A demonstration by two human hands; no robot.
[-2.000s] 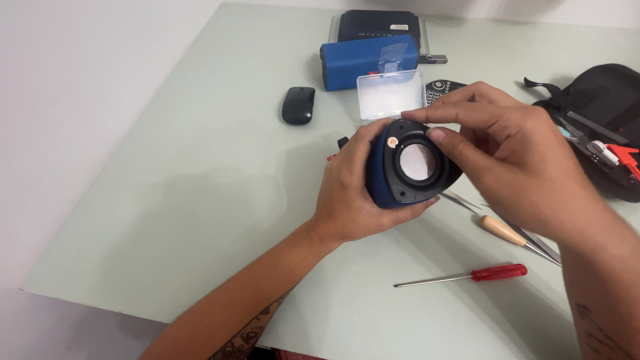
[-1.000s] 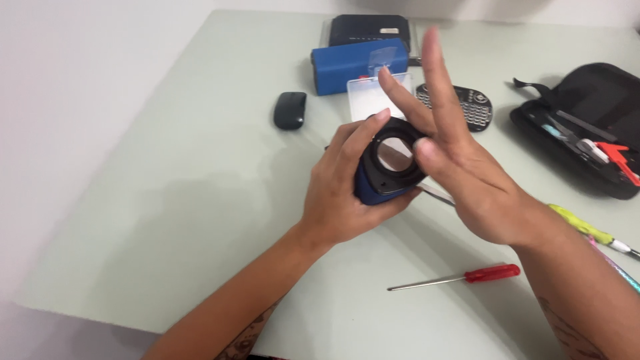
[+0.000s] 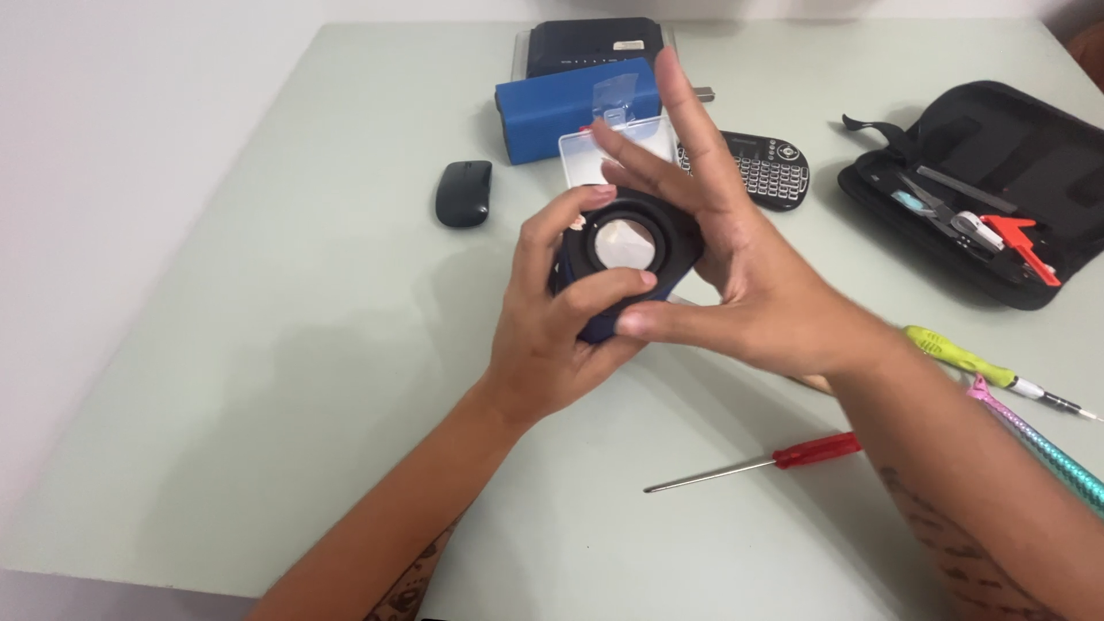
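A blue and black device with a round, silvery speaker-like end (image 3: pixel 624 245) is held up over the table, that end facing me. My left hand (image 3: pixel 565 310) grips it from the left, with one finger on the top edge and another across the lower front. My right hand (image 3: pixel 716 233) is at its right side, the thumb touching the lower edge and the other fingers spread and raised. Behind the hands lie a blue box-shaped object (image 3: pixel 561 108), a clear plastic case (image 3: pixel 586 159) and a mini keyboard (image 3: pixel 768 168), which the right hand partly covers.
A black computer mouse (image 3: pixel 464 194) lies left. A red-handled screwdriver (image 3: pixel 815 450) is in front, partly behind my right forearm. At right are an unzipped black tool case (image 3: pixel 949 185), a yellow-green precision screwdriver (image 3: pixel 962 355) and a pink-teal tool (image 3: pixel 1044 444). A black router-like box (image 3: pixel 595 47) stands behind.
My right hand has gone from fingers at the device's upper rim to its right side, fingers spread. A finger of my left hand now lies across the front. The silvery end faces me more squarely than one second ago.
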